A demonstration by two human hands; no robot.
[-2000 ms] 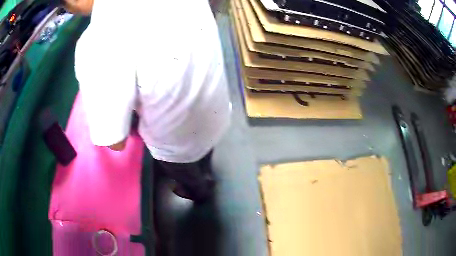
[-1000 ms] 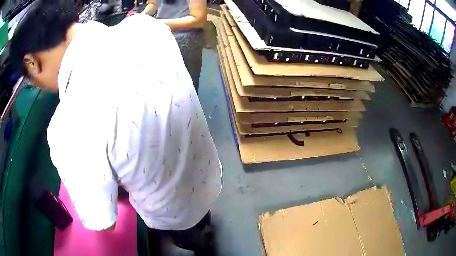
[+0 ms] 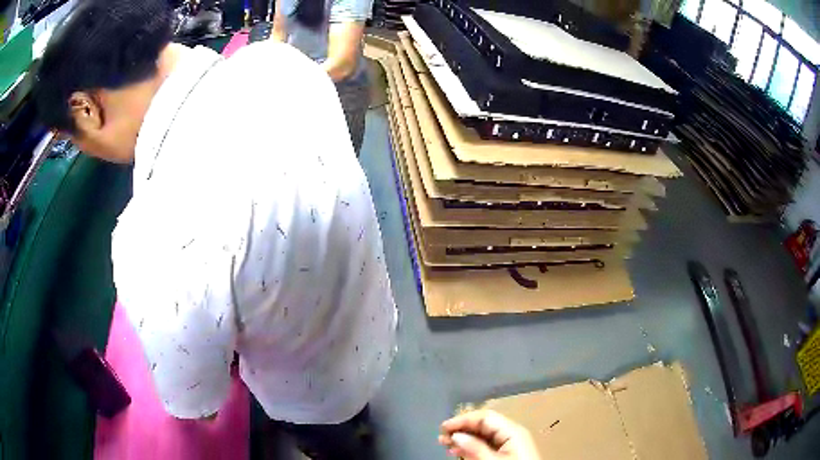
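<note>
My right hand (image 3: 490, 435) shows at the bottom edge, right of centre, cut off at the wrist. Its fingers are curled and point left. Whether anything small is between the fingertips cannot be told. My left hand is not in view. A black box, perhaps a speaker (image 3: 101, 381), lies tilted at the left edge of the pink sheet (image 3: 171, 438) on the green bench (image 3: 45, 269). A person in a white patterned shirt (image 3: 270, 225) leans over the bench and hides much of the sheet.
Behind stands another person in grey (image 3: 346, 45). To the right is a tall stack of cardboard sheets (image 3: 530, 292) with black and white pieces on top. A flat cardboard piece (image 3: 652, 413) lies on the floor. A red and black pallet jack (image 3: 764, 411) is at far right.
The view has tilted up and shows the person's head and the other person behind. My right hand has come in at the bottom edge. The pale ring on the sheet has left the view.
</note>
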